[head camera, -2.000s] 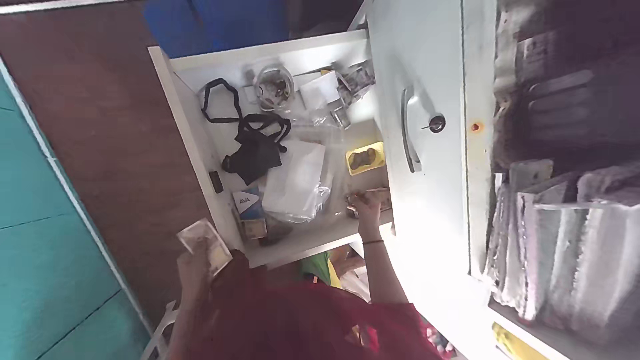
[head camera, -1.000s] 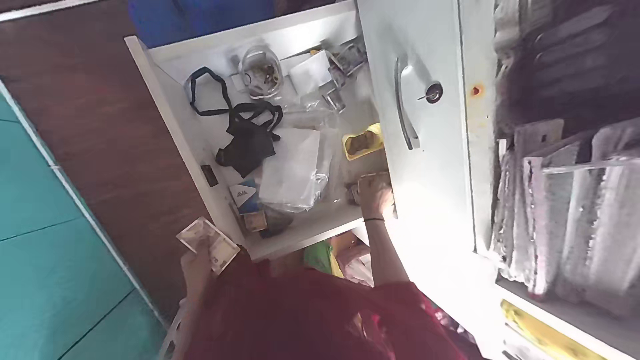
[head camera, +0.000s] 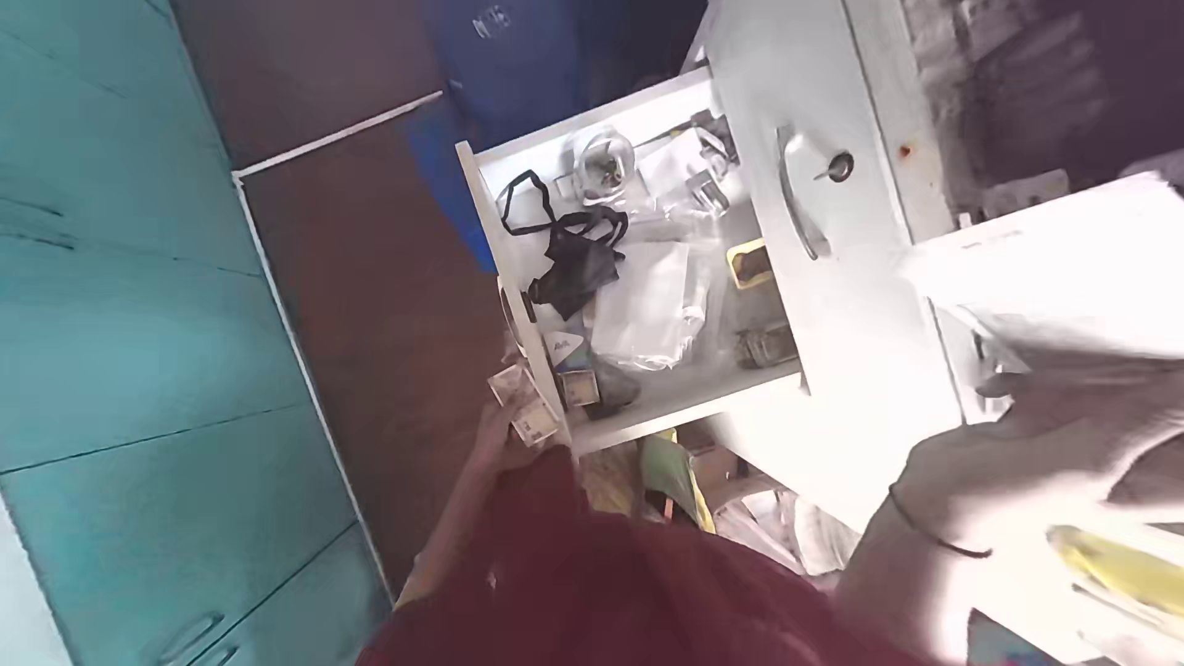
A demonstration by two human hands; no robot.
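My left hand [head camera: 499, 442] holds small printed rectangular pieces, perhaps cards or notes [head camera: 525, 405], just outside the left wall of the open white drawer [head camera: 481, 213]. My right hand [head camera: 1008, 481], with a thin dark band at the wrist, is large and overexposed at the right, beside the white cabinet; its fingertips are unclear. In the drawer lie a black strapped cloth item [head camera: 578, 268], a clear plastic bag with white contents [head camera: 643, 305], a round clear container [head camera: 606, 168], a yellow-rimmed tray [head camera: 749, 264] and a small box [head camera: 580, 388].
A white cabinet door [head camera: 814, 74] with a curved handle [head camera: 797, 194] and a key in its lock [head camera: 839, 167] adjoins the drawer. Below the drawer are bags or cloths [head camera: 671, 472]. Teal cabinet fronts [head camera: 139, 351] stand at the left, and a blue surface [head camera: 518, 65] is behind.
My right hand has left the drawer's near right corner and moved far right, close to the camera. My left hand still holds the printed pieces. The view has shifted.
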